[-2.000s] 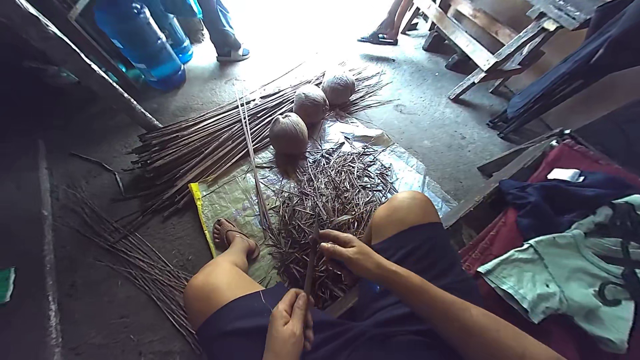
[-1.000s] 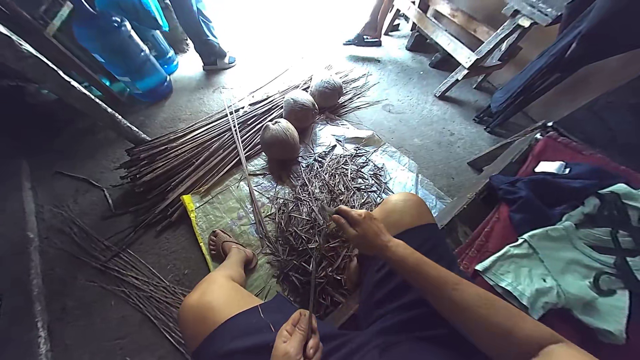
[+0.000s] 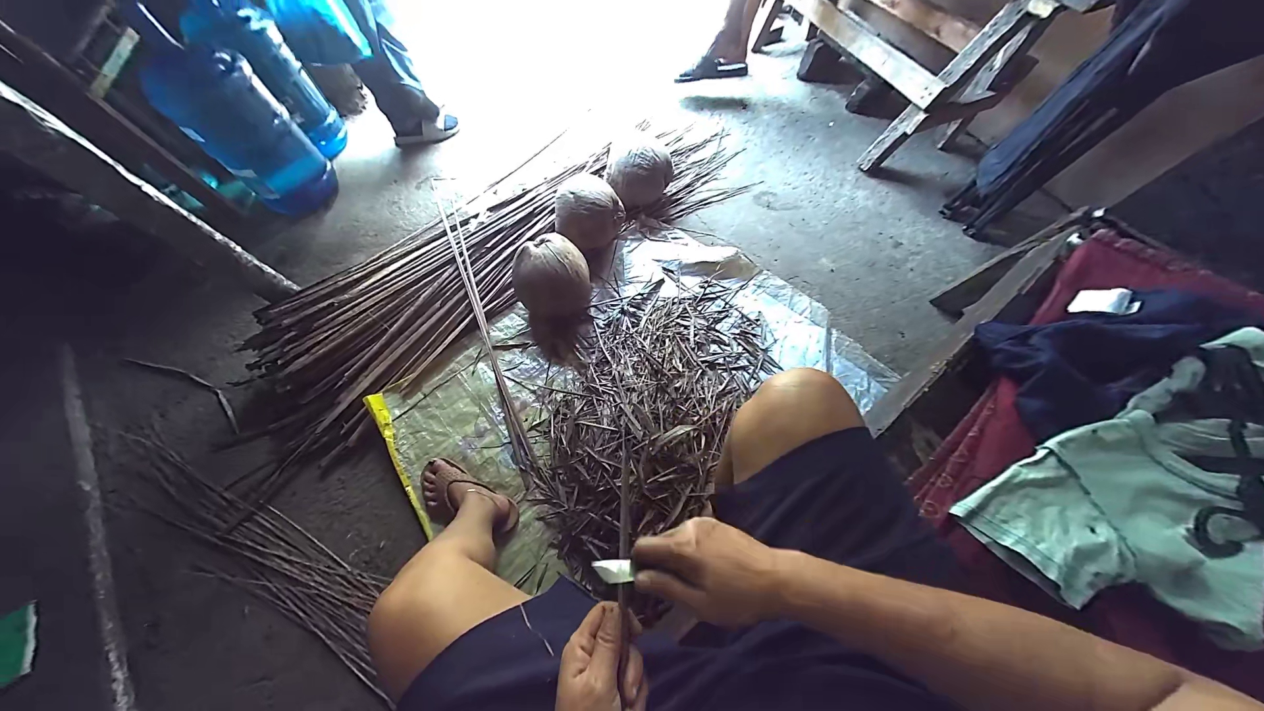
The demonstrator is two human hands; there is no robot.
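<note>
Near the bottom centre my left hand (image 3: pixel 600 660) grips a thin dark stick (image 3: pixel 624 484), perhaps a palm leaf rib, which points away from me. My right hand (image 3: pixel 703 571) holds a small knife, its pale blade (image 3: pixel 613 570) lying across the stick just beyond my left hand. Past my hands a heap of short dark shavings (image 3: pixel 652 395) covers much of a plastic sack (image 3: pixel 410 434) between my legs. Behind the heap stand three round husked coconuts (image 3: pixel 551 276), close to a large bundle of long sticks (image 3: pixel 375 316). The knife's handle is hidden in my fingers.
Thinner sticks (image 3: pixel 267 553) lie on the floor at left. Large blue water bottles (image 3: pixel 242 128) stand upper left beside a person's leg and sandal (image 3: pixel 427 128); another foot (image 3: pixel 711 69) shows at the top. A wooden bench (image 3: pixel 918 79) is upper right, clothes (image 3: pixel 1106 494) on a red cloth at right.
My right hand has moved back toward my left hand along the stick, and the pale blade now shows. The left hand sits lower in view than two seconds ago.
</note>
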